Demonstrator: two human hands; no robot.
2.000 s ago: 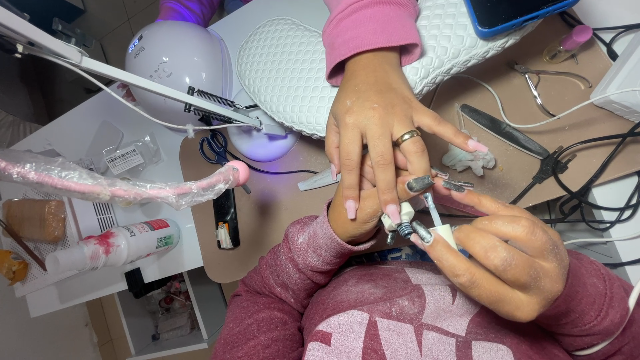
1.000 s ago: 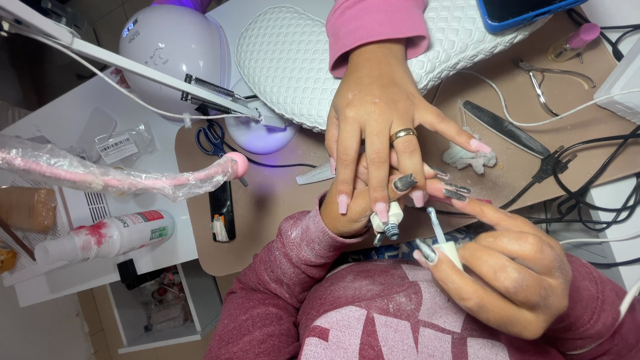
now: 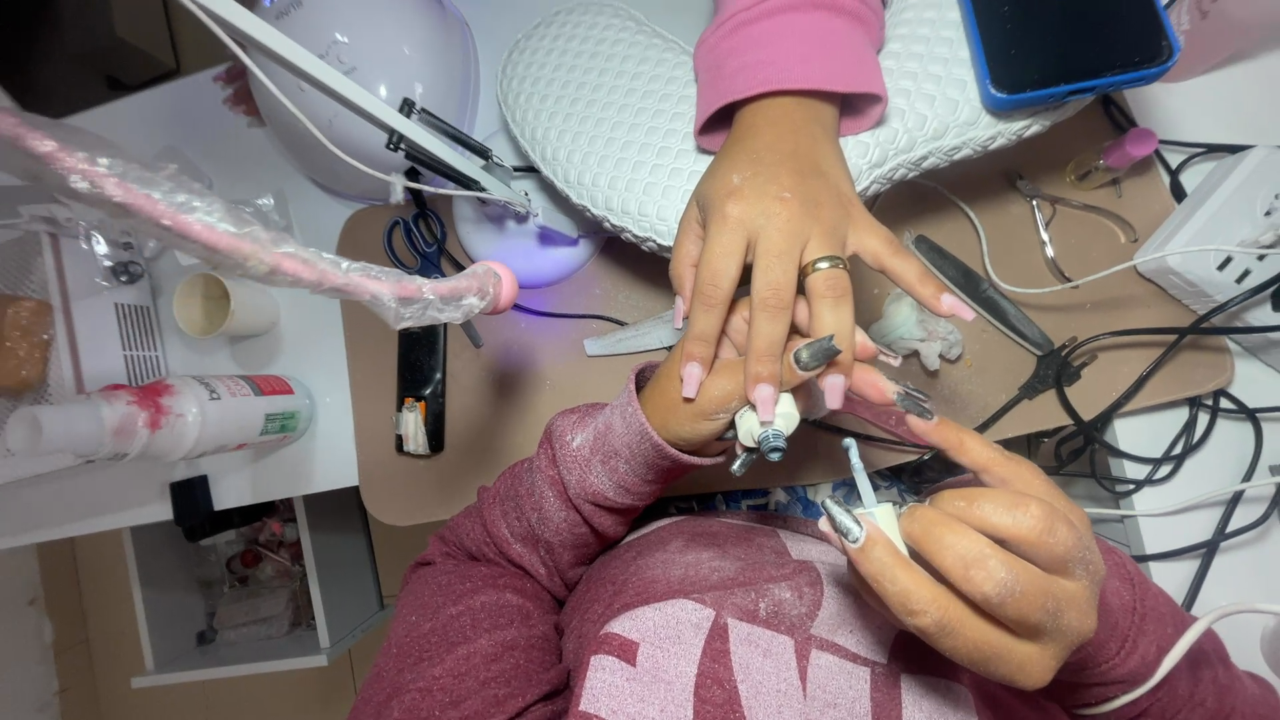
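Observation:
My left hand (image 3: 705, 385) lies palm up under another person's hand (image 3: 790, 210), which wears a gold ring and long pale pink nails. Between my left fingers is an open nail polish bottle (image 3: 768, 428), its neck pointing toward me. My right hand (image 3: 985, 560) grips the white cap (image 3: 885, 524) of a polish brush (image 3: 858, 470), whose coated tip is raised beside the bottle, apart from the pink nails. A right fingertip reaches near the other person's fingers. My own nails are dark metallic grey.
A white quilted armrest (image 3: 610, 120) supports the other arm. Around lie a phone (image 3: 1070, 45), a black nail file (image 3: 980, 295), cuticle nippers (image 3: 1050, 225), scissors (image 3: 420, 245) and tangled black cables (image 3: 1150, 400). A plastic-wrapped pink flexible arm (image 3: 300, 270) crosses the left, above a spray-type bottle (image 3: 180, 420).
The brush in my right hand has moved away from the bottle and the other person's fingertips, toward my body. My left hand still holds the bottle beneath the other person's hand.

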